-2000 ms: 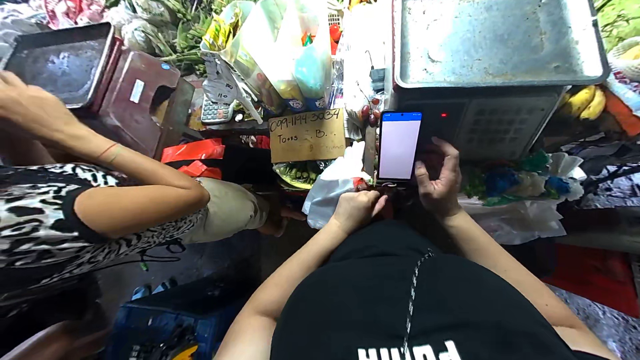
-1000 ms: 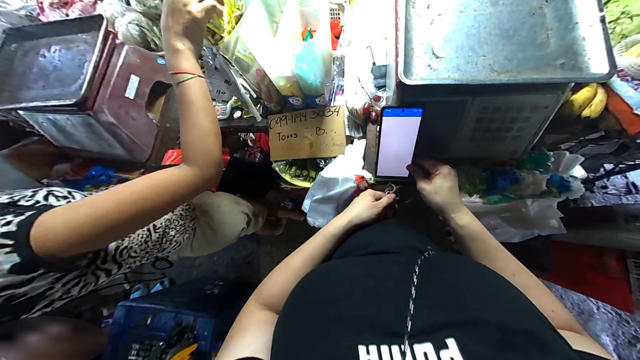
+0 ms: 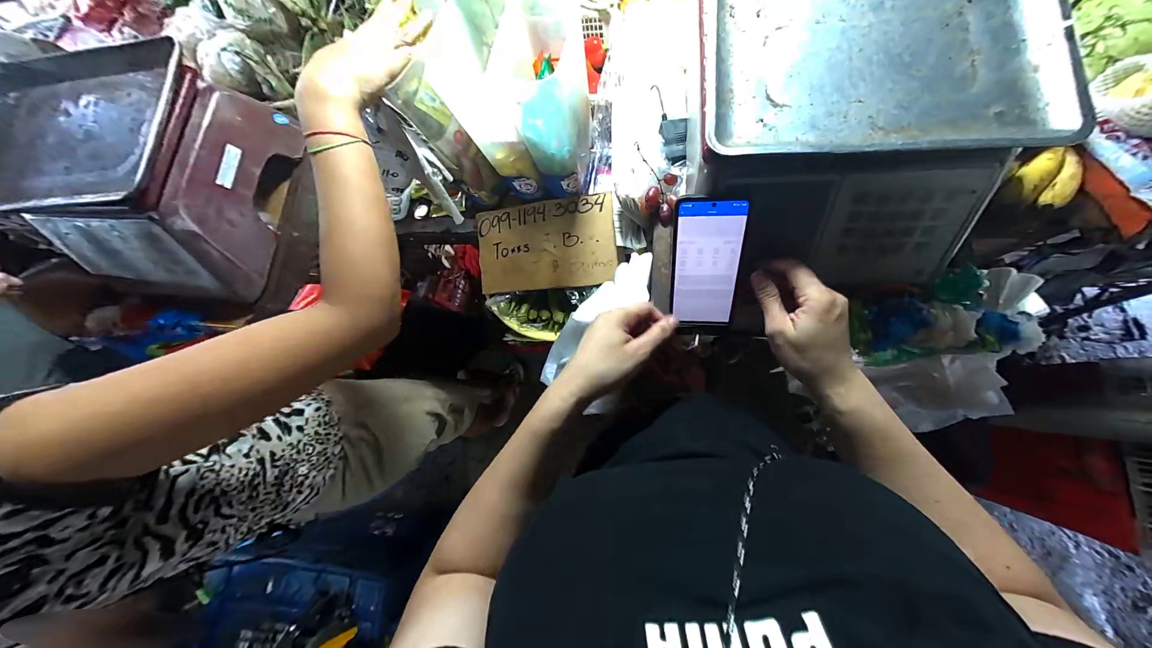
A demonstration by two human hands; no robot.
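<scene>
A smartphone (image 3: 709,261) with a lit screen stands in front of me, against the dark side of a weighing scale (image 3: 864,207), with neither hand closed on it. My left hand (image 3: 621,346) is just below and left of the phone, fingertips near its lower corner, thumb and forefinger close together; whether anything thin is between them cannot be told. My right hand (image 3: 801,315) is to the right of the phone, thumb and fingers curled, with nothing visible in it. A white plastic bag (image 3: 598,310) lies beside my left hand. Left of it hangs a cardboard sign (image 3: 546,243) bearing handwriting.
A metal scale pan (image 3: 900,76) is above the phone. Red grapes (image 3: 664,200) lie beside the phone, bananas (image 3: 1048,175) at the right. A co-worker's arm (image 3: 351,234) reaches up on my left, near upright plastic bags (image 3: 540,108) and another scale (image 3: 216,171). A blue crate (image 3: 279,594) sits low left.
The co-worker's arm has risen from the left and now reaches toward the plastic bags. My right hand has moved slightly up from its place near the phone's lower corner one second ago.
</scene>
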